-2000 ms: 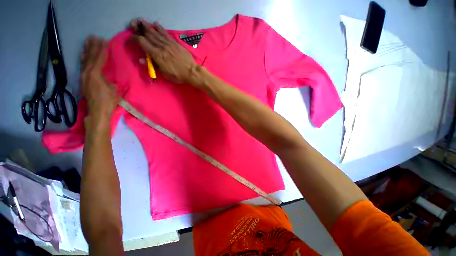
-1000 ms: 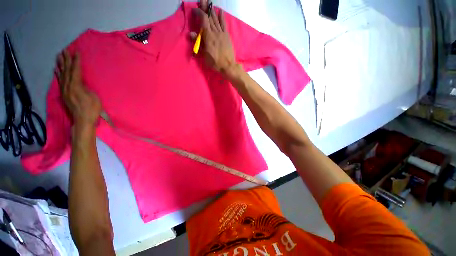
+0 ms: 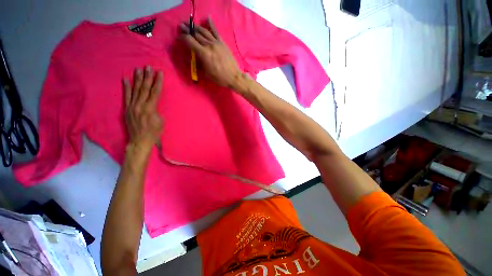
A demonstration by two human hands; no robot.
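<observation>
The bright pink V-neck top lies spread flat, its dark neck label at the top. My left hand lies flat on the chest area, fingers slightly spread. The pale tape measure comes out from beneath this hand near the wrist and runs across the lower body to the table's front edge; its other end is hidden. My right hand rests on the top near the shoulder, right of the neckline. It holds a yellow pen with a black end between the fingers.
Black-handled shears lie at the left edge, partly cut off. A white sheet with drawn lines lies right, a phone at its top. Papers sit lower left. Boxes and a white roll are below right.
My left hand has moved right from the left sleeve area onto the chest, and the tape end moved with it. My right hand has come slightly down and left. The view has shifted right.
</observation>
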